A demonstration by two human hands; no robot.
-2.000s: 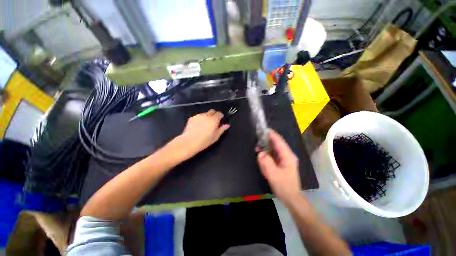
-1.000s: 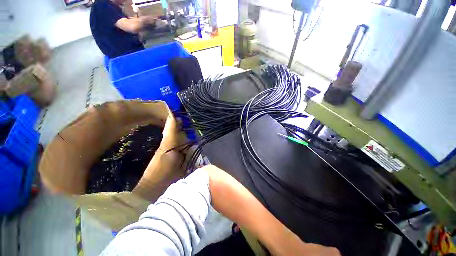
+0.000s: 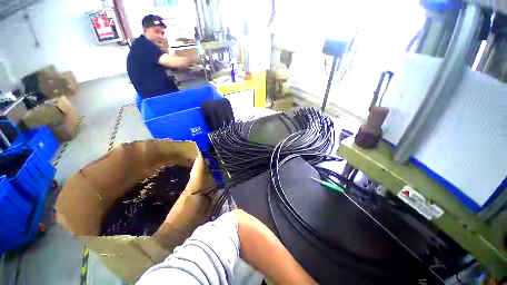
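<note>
Long black cables lie in a looped bundle over the left part of the black mat, and some strands run down toward the bottom edge. A green-handled tool lies on the mat near the press. My left forearm in a grey sleeve reaches in from the bottom, but my left hand is cut off by the lower edge. My right hand is out of the picture.
A big open carton with dark parts and gold glints stands at left. Behind it are a blue crate and a person in dark clothes. The machine's pale green crosshead is at right. More blue bins stand far left.
The view has swung left from the press, then tilted up slightly. Both hands, seen over the mat two seconds ago, are now out of frame. The other person's face has turned this way.
</note>
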